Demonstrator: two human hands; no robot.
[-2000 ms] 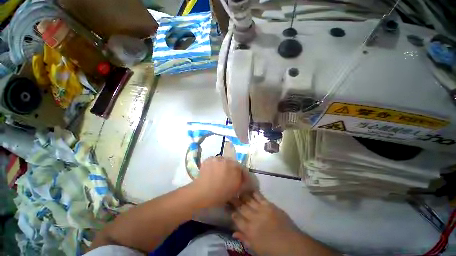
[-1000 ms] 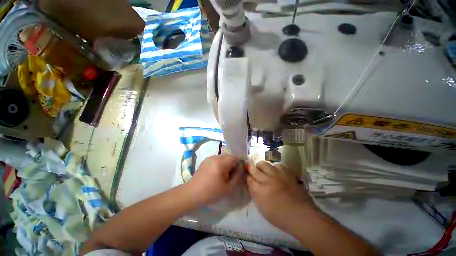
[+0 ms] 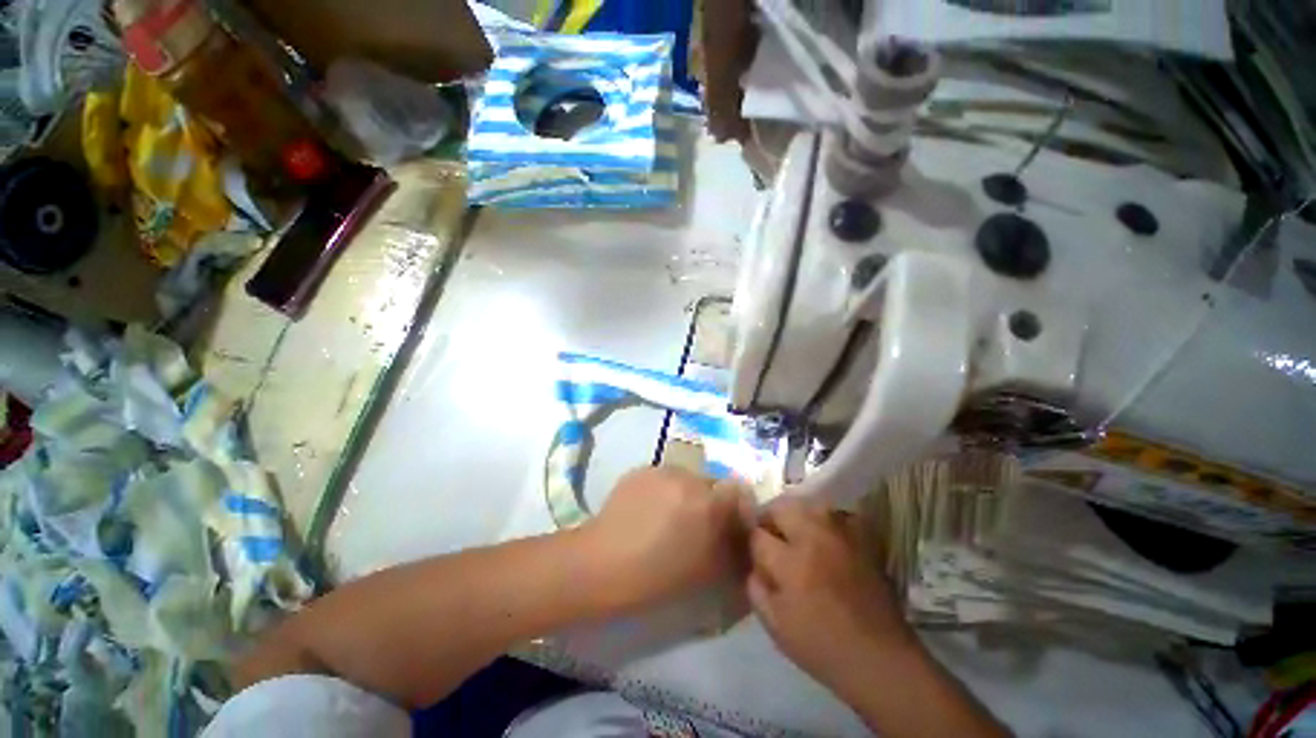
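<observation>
A blue-and-white striped piece (image 3: 621,378) with a curved striped band around a round opening lies on the white machine table, its right end under the needle area of the sewing machine (image 3: 895,361). My left hand (image 3: 667,531) has its fingers closed on the near right edge of the piece, just in front of the presser foot (image 3: 791,450). My right hand (image 3: 816,570) is beside it, fingertips pinched together on the same edge. The fingertips nearly touch, and the fabric between them is mostly hidden.
Finished striped pieces (image 3: 570,123) lie behind, left of the machine head. A stack of white pieces (image 3: 996,570) sits under the machine arm. A phone (image 3: 321,238), an orange-brown bottle (image 3: 217,94) and a crumpled cloth heap (image 3: 130,505) are at left. Red cords (image 3: 1284,709) show at lower right.
My right hand has come up beside my left, and both have moved to the fabric edge near the needle. The view has shifted, so the machine head appears farther right and lower.
</observation>
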